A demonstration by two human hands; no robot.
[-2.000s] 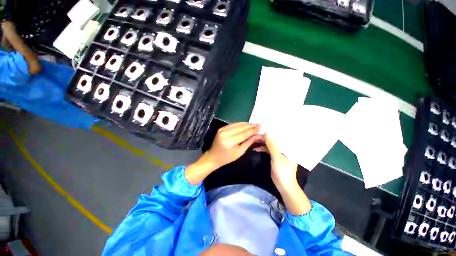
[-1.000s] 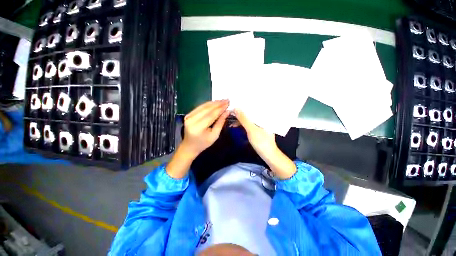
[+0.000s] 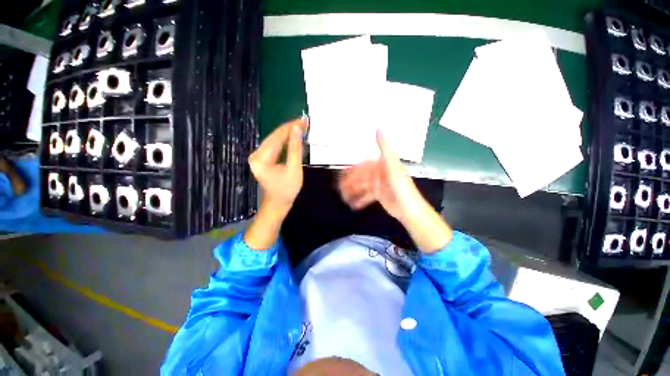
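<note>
My left hand (image 3: 279,165) is raised in front of the bench edge, with thumb and forefinger pinched on a small silvery metal housing (image 3: 305,126), seen nearly edge-on and mostly hidden by the fingertips. My right hand (image 3: 378,180) is apart from it, to its right, fingers spread, blurred and empty. White sheets (image 3: 345,99) lie behind the hands. The left tray stack (image 3: 220,117) is black and tall. Its top tray holds silver housings with round dark holes in square pockets; one housing (image 3: 114,81) sits raised and askew, and one pocket beside it shows no housing.
A second fanned group of white sheets (image 3: 514,110) lies on the green bench (image 3: 455,62) at the right. A black right tray (image 3: 599,147) holds rows of housings. Another person's blue sleeve (image 3: 44,217) shows at the far left. A white box (image 3: 551,294) stands at the lower right.
My hands, together at the fingertips before, have parted: the left moved left and up with the housing, the right opened. The left and right sheet groups now show a gap between them.
</note>
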